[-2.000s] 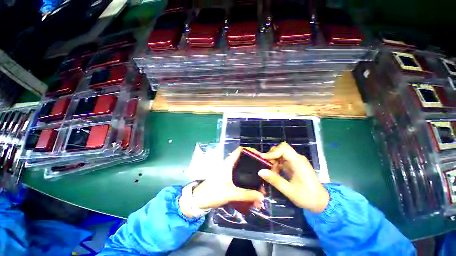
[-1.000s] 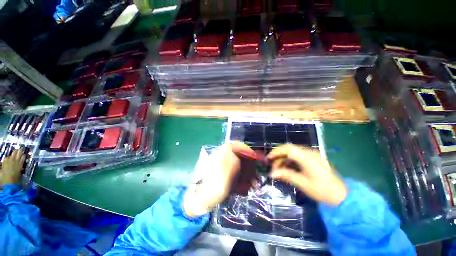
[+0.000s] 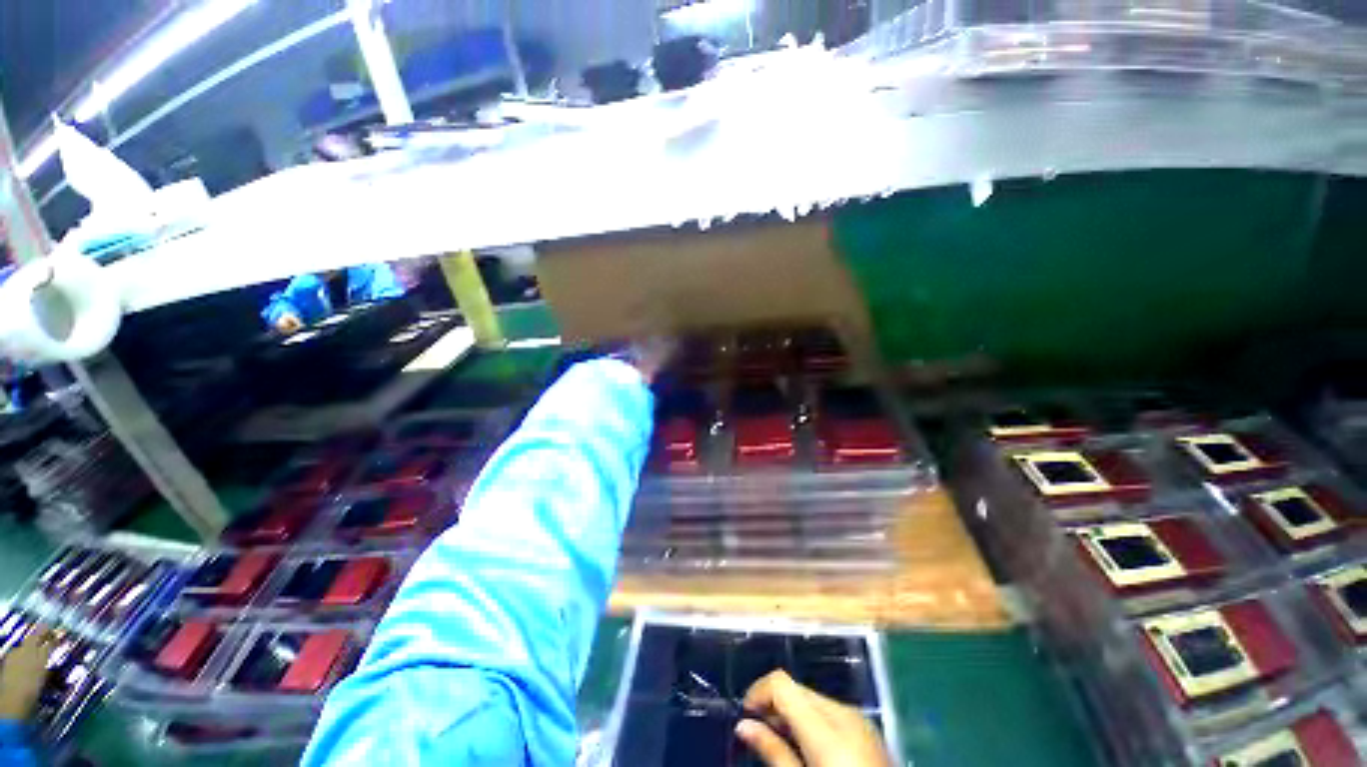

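Note:
My left arm in a blue sleeve stretches forward to the back stack of clear blister trays (image 3: 750,517), which holds red devices (image 3: 765,438) with dark upper parts. My left hand (image 3: 651,357) is small, dark and blurred at the stack's far left; what it holds cannot be made out. My right hand (image 3: 810,727) is over the lens tray (image 3: 882,674) at the bottom, cut off by the lower edge. Its fingers are bent down near the black panels (image 3: 682,659); whether they grip one cannot be told. A thin shiny line, perhaps film, lies by the fingertips.
Covered devices (image 3: 357,580) lie in trays at left. At right, a stack holds red devices with pale-framed screens (image 3: 1124,555). A pale shelf (image 3: 450,188) crosses above, with a white roll (image 3: 60,307) at left. Another person's hand (image 3: 23,674) is at lower left.
The view has tilted up. My left hand has left the middle and reached to the back stack. The red device is no longer seen between my hands. My right hand is now low over the lens tray.

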